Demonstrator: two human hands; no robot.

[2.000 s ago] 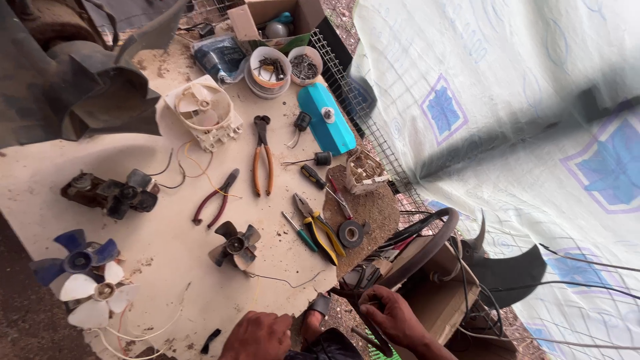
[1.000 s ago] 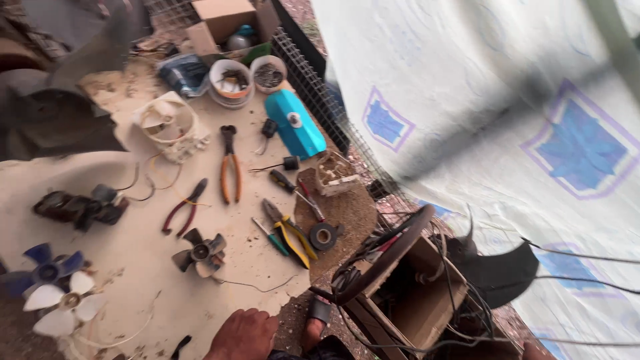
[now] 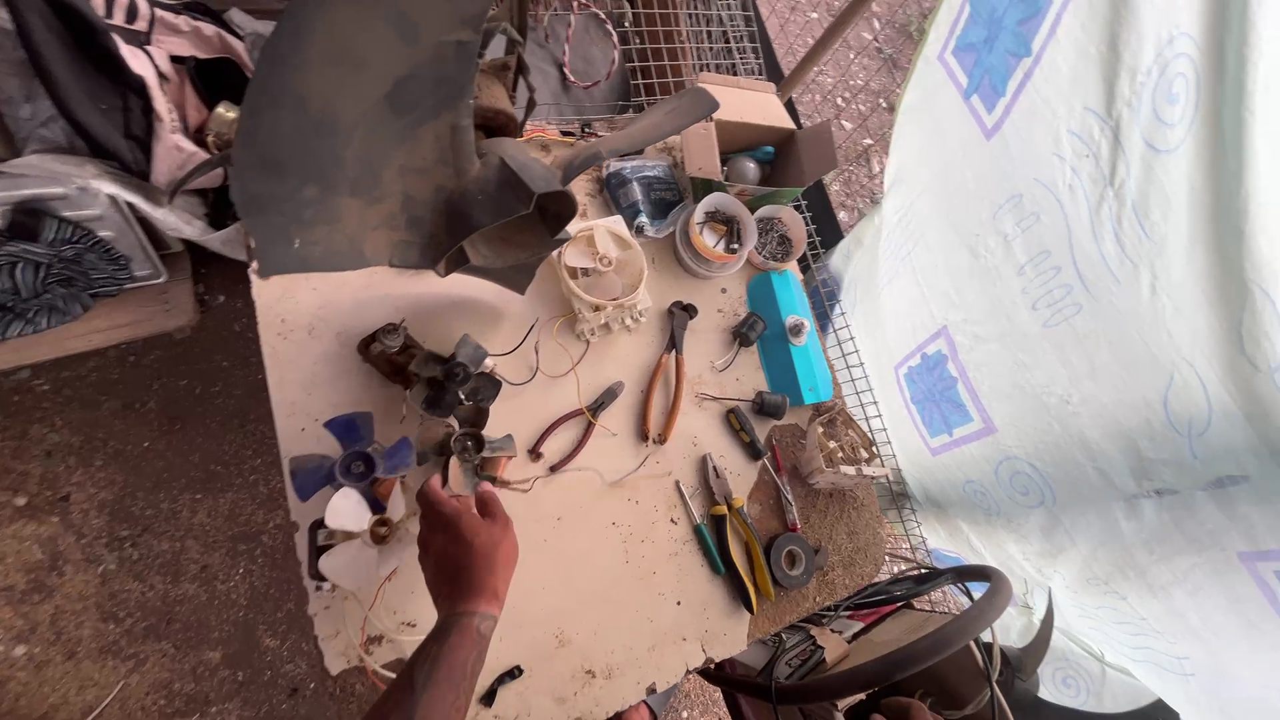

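Observation:
My left hand grips a small metal fan motor with grey blades by its lower edge, at the left part of the worn board. Just left of it lie a blue-bladed fan and a white-bladed fan. Above stands a rusty motor with dark blades, close against the held fan. Red-handled cutters lie to its right, and orange-handled end nippers farther right. At the bottom edge, a small part of my right hand shows by a box; most of it is hidden.
Yellow-black pliers, a green screwdriver and black tape lie at the right. Tubs of screws, a turquoise plate and a cardboard box stand behind. A curved dark rim borders the lower right.
The view has shifted widely. My left hand has gone from the board's near edge to the grey-bladed fan, which now sits beside the dark-bladed motor, farther left than before.

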